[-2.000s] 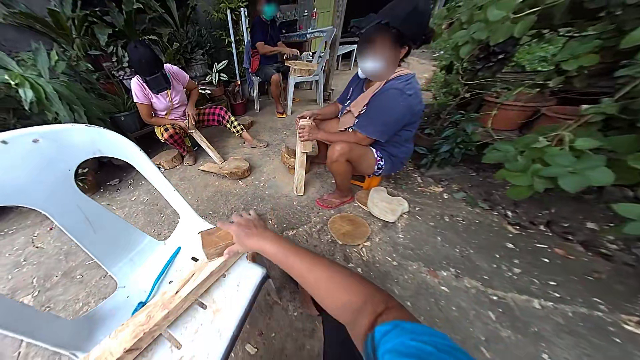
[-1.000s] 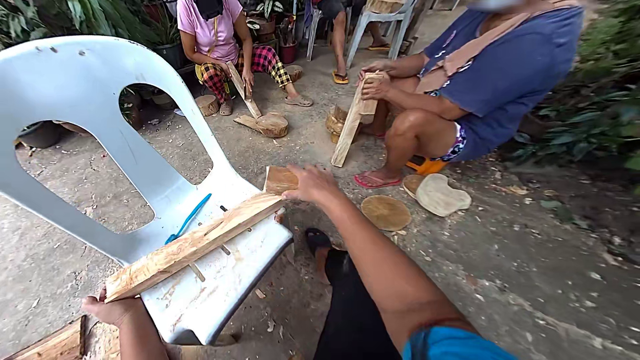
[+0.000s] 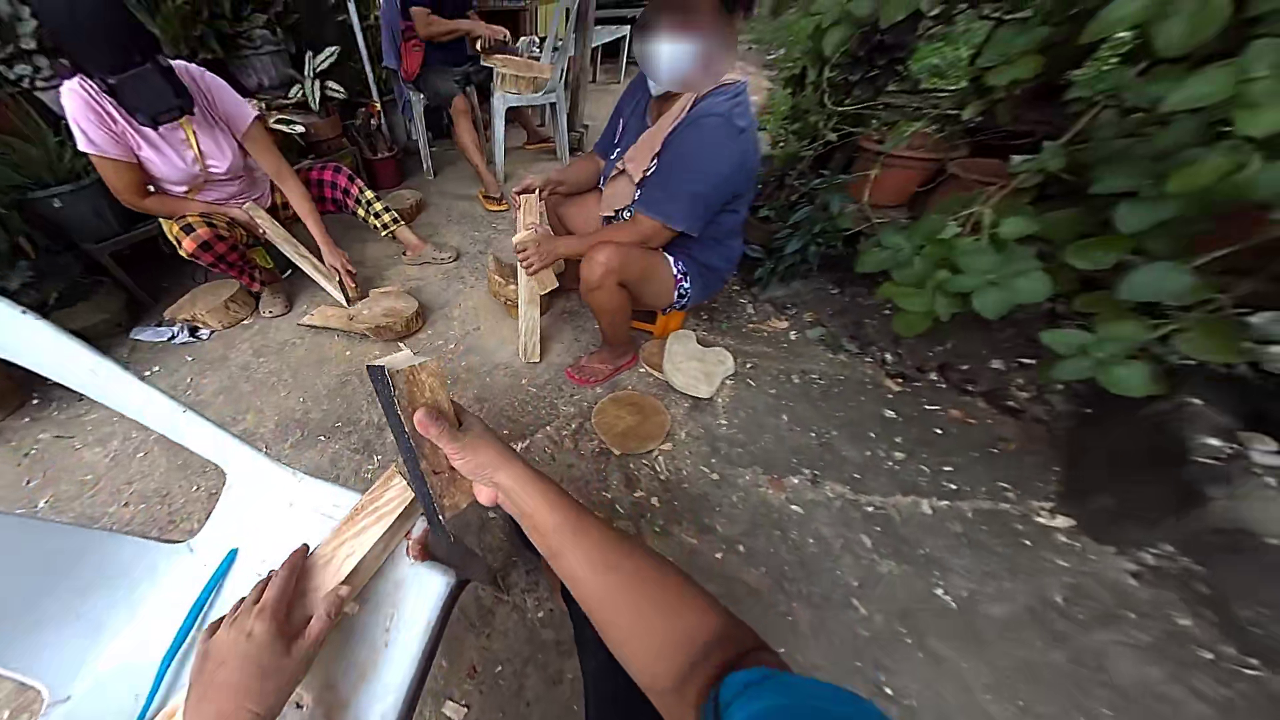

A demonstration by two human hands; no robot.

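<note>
My left hand (image 3: 265, 635) lies over a pale wooden bar (image 3: 355, 530), pressing it on the seat of the white plastic chair (image 3: 290, 500). With its thumb on the near face, my right hand (image 3: 465, 450) grips a wooden block (image 3: 430, 410), which has a dark strip (image 3: 405, 440) along its left edge. That block stands tilted just past the bar's far end, at the seat's edge; whether the two touch is hard to tell. A thin blue plastic strip (image 3: 190, 630) rests on the seat left of my left hand.
A person in a blue shirt (image 3: 690, 150) crouches ahead, holding wood pieces (image 3: 530, 280). Another in pink (image 3: 190, 150) holds a wooden bar (image 3: 295, 250). Someone sits behind by another chair (image 3: 540, 110). A round wooden disc (image 3: 631, 422) and wood chips lie on the ground; potted plants (image 3: 890, 170) line the right.
My left hand has moved from the bar's near end onto its top. The block, lower by the bar's far end a second ago, is now raised upright in my right hand.
</note>
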